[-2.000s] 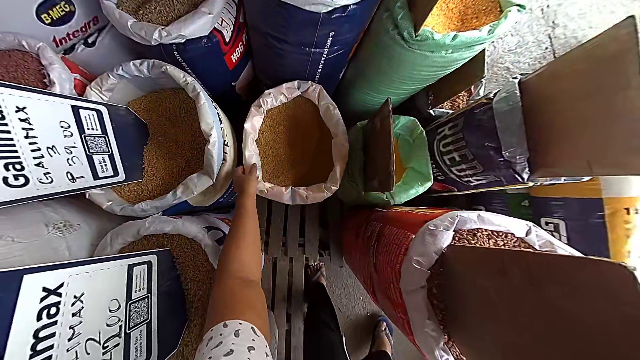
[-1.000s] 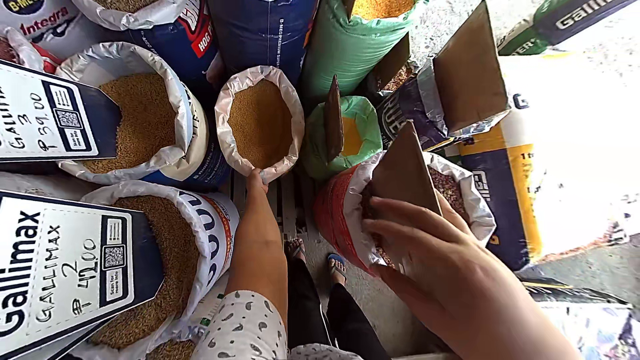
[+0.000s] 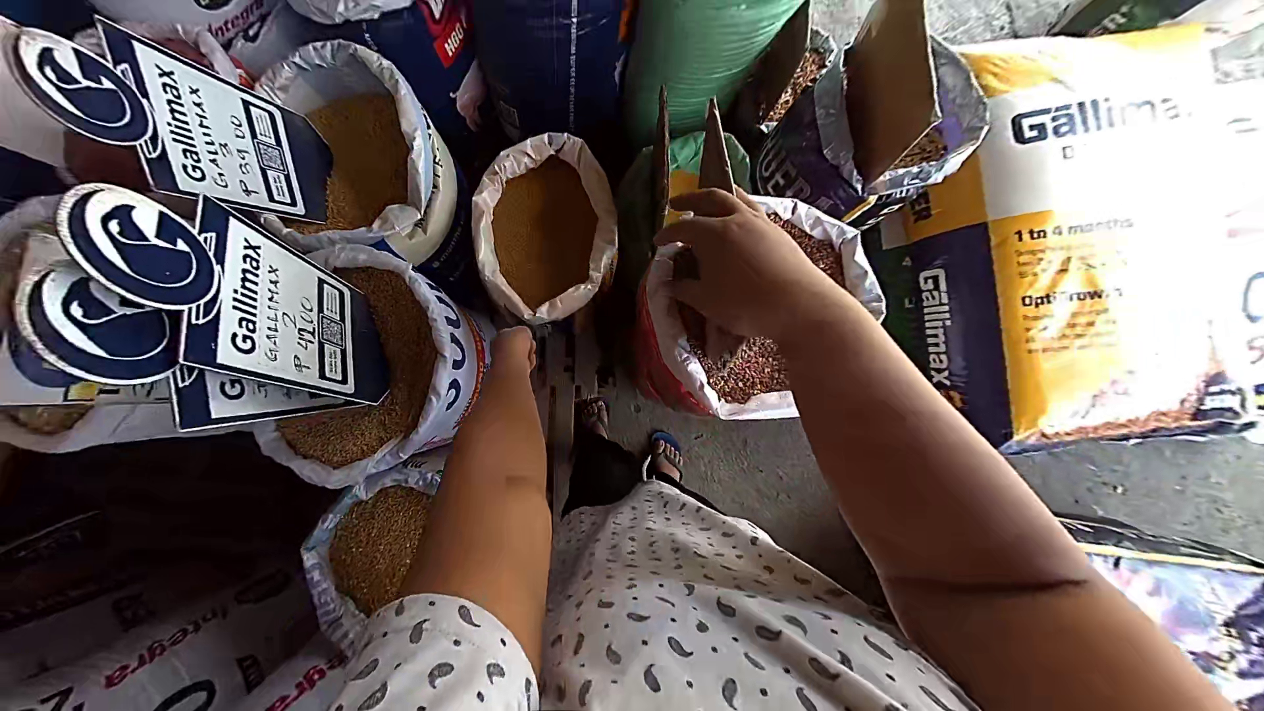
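My left hand [image 3: 515, 351] is at the near rim of a small open sack of fine brown feed [image 3: 545, 232]; its fingers are mostly hidden, so its grip does not show. Over the red sack of reddish pellets [image 3: 750, 370], my right hand [image 3: 736, 262] has its fingers on a brown cardboard piece [image 3: 718, 153], which stands on edge. Another cardboard piece [image 3: 663, 148] rises just left of it, by a green sack [image 3: 642, 178] partly hidden behind.
Open feed sacks with price signs [image 3: 281, 316] crowd the left side. A purple sack [image 3: 795, 163] holding cardboard [image 3: 889, 89] stands at the upper right, beside a large yellow and white feed sack [image 3: 1106, 237]. Slats [image 3: 561, 415] and concrete floor [image 3: 780, 474] lie near my feet.
My right hand, out of view two seconds ago, came to the cardboard in the red sack. That cardboard has since shifted left, toward the green sack. My left hand stays by the small sack's rim.
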